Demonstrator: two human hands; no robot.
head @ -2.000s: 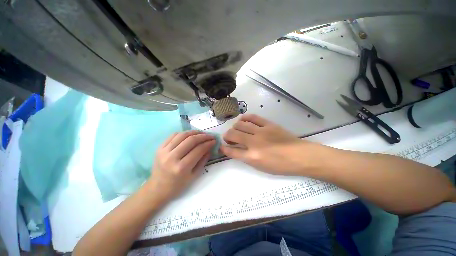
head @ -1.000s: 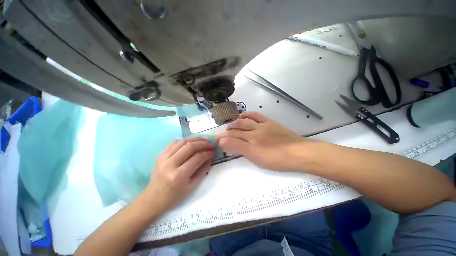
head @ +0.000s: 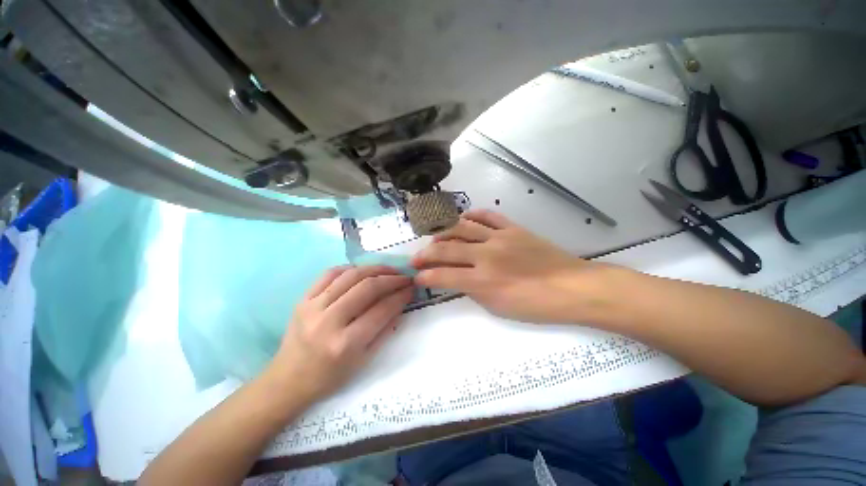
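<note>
Sheer mint-green fabric (head: 256, 285) lies on the white table left of the needle area, and a narrow part of it runs to my fingertips. My left hand (head: 347, 318) is on the fabric edge, its fingers bent together. My right hand (head: 494, 269) pinches the same edge, its fingertips almost touching the left ones. Both are just in front of the knurled knob (head: 433, 213) under the sewing machine head (head: 313, 95). The presser foot and needle are mostly hidden behind the head and the knob.
Right of the needle area lie tweezers (head: 541, 177), a white pen (head: 619, 85), black scissors (head: 714, 147) and thread snips (head: 703, 228). A ruler scale (head: 475, 387) runs along the front table edge. A blue basket (head: 40, 223) stands at the far left, with white sheets by it.
The fabric's front corner at the left has drawn back slightly. Both hands have shifted only a little and keep their hold at the fabric edge.
</note>
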